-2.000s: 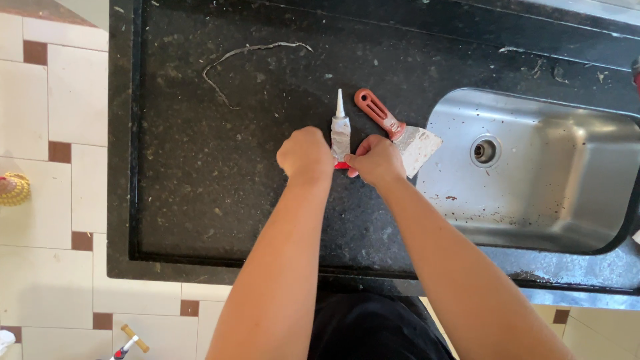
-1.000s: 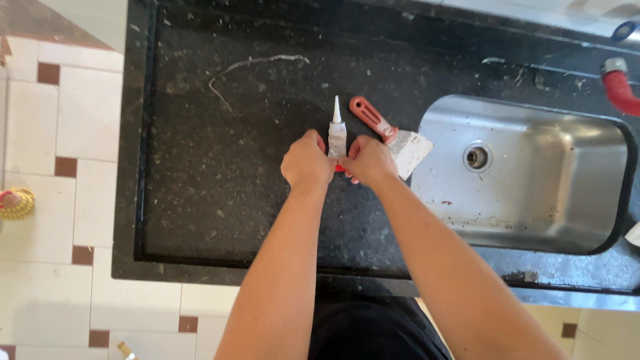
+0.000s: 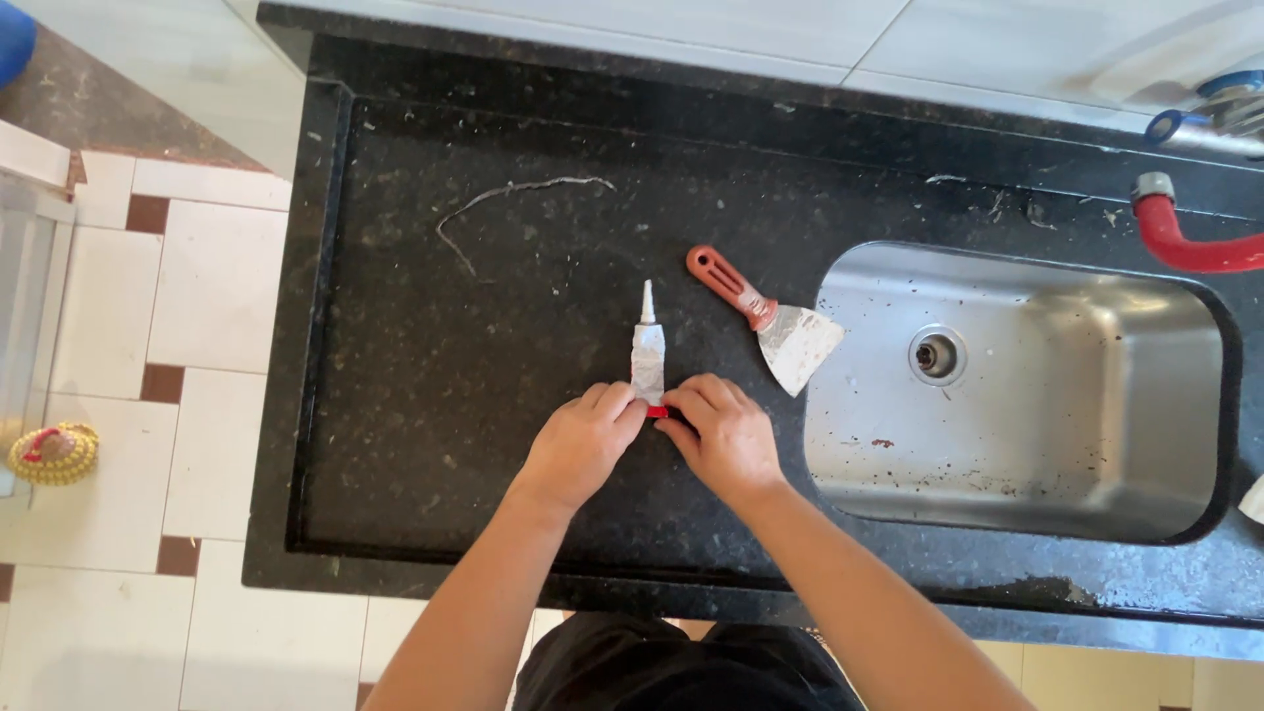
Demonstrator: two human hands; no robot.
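A crumpled white squeeze tube of sealant [image 3: 648, 360] with a pointed nozzle lies on the black granite countertop [image 3: 474, 375], nozzle toward the wall. My left hand [image 3: 585, 439] pinches the left side of its bottom end. From the right, my right hand [image 3: 726, 430] has its fingers at the same end, where a red strip [image 3: 657, 412] shows between the hands. Right of the tube is a putty knife [image 3: 731, 281] with a red handle; its smeared blade points toward the sink.
A stainless steel sink [image 3: 1037, 395] with dark debris is set into the counter on the right. A red faucet spout [image 3: 1195, 237] reaches in at the upper right. A thin curled strip of residue [image 3: 523, 186] lies at the upper left of the counter.
The view has shifted, showing more of the wall and faucet. Both hands remain at the tube's bottom end, and the putty knife stays beside it.
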